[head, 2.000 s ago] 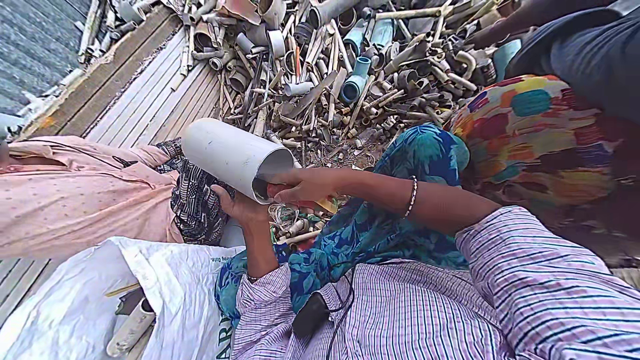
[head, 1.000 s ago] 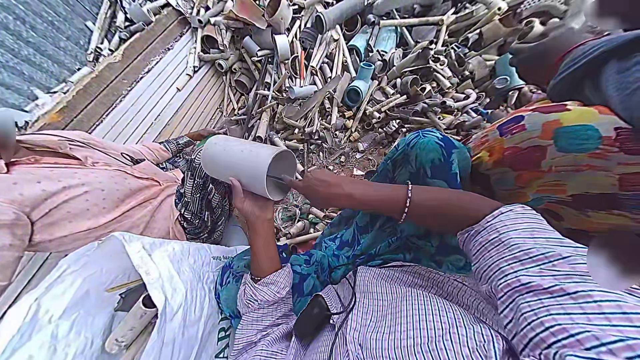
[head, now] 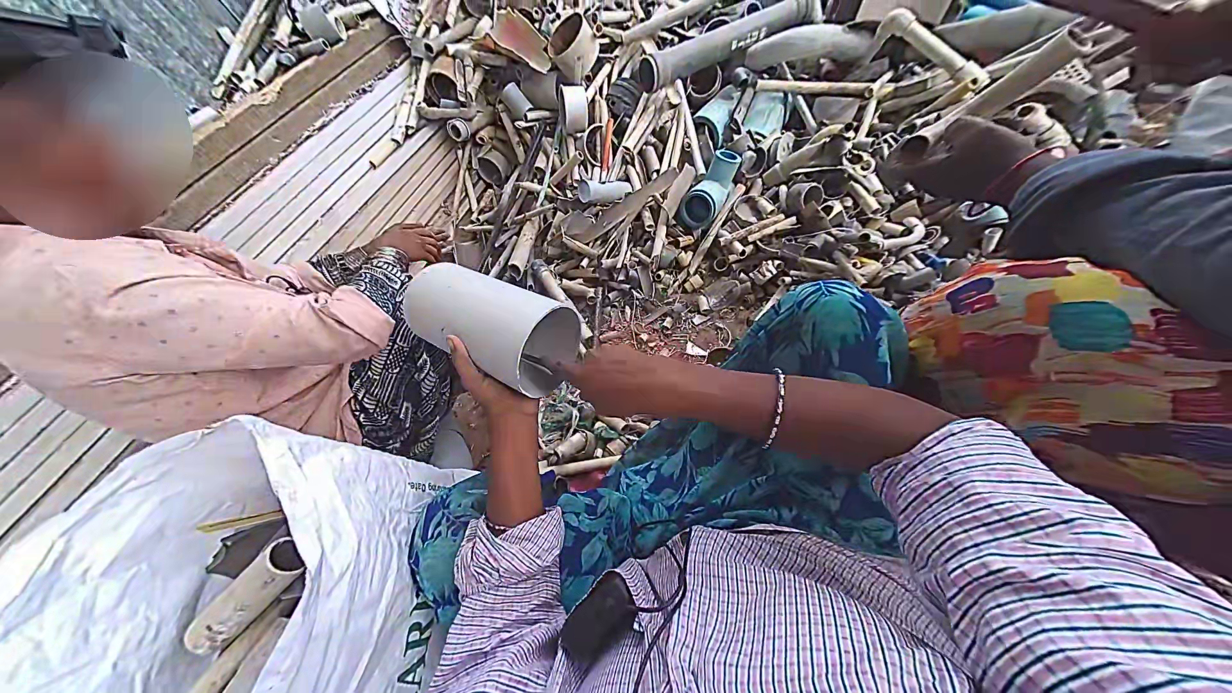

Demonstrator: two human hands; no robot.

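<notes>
A wide, pale grey plastic pipe piece (head: 476, 318) lies across my left hand (head: 496, 390), which grips it from below near its open right end. My right hand (head: 611, 377) is at that open end, closed around a dark, thin tool (head: 541, 364) that reaches inside the pipe's mouth. The tool's kind cannot be told, as my fingers and the pipe wall hide much of it.
A large heap of pipe offcuts and fittings (head: 707, 197) spreads ahead. A white woven sack (head: 356, 539) with pipe pieces stands at lower left, beside ribbed boards (head: 327, 183). One person in pink (head: 192, 332) sits left; another's grey sleeve (head: 1116, 226) reaches in from the right.
The pipe's open end has turned somewhat in my left hand, and my right hand stays at its mouth. The person on the left has leaned further into view.
</notes>
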